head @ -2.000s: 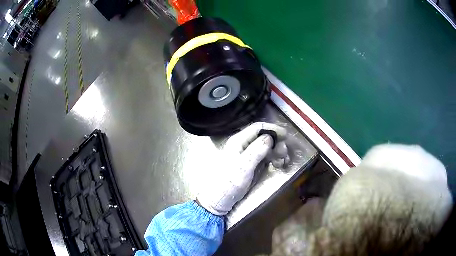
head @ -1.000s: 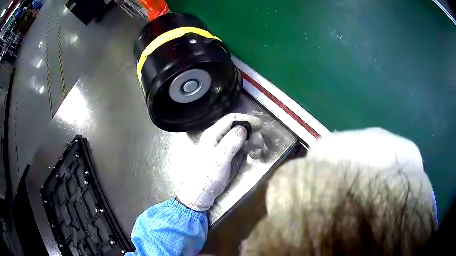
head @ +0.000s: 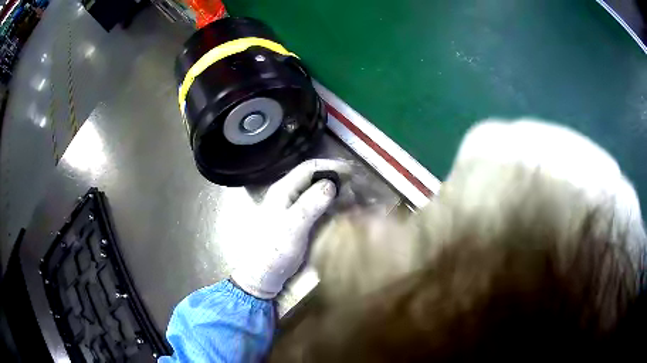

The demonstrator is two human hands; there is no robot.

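My left hand (head: 284,230), in a white glove with a blue smock sleeve (head: 223,322), reaches from the lower left to the middle of the picture. It is shut on a small black part (head: 326,179), pinched by the thumb and a bent finger just above the steel worktop's edge. The other fingers are curled and partly hidden. My right hand cannot be made out. A large, blurred, fuzzy white and brown mass (head: 539,191) close to the camera covers the lower right; I cannot tell what it is.
A black round housing (head: 252,99) with a yellow band and grey centre disc stands just beyond my left hand. The green conveyor (head: 411,64) lies behind a white rail with a red line (head: 376,149). A black tray (head: 96,283) lies on the steel worktop (head: 152,163) at the left.
The view has shifted, so the housing, tray and left hand appear further left. The fuzzy mass covers more of the picture, including the worktop's edge. The left hand keeps its pinch on the black part.
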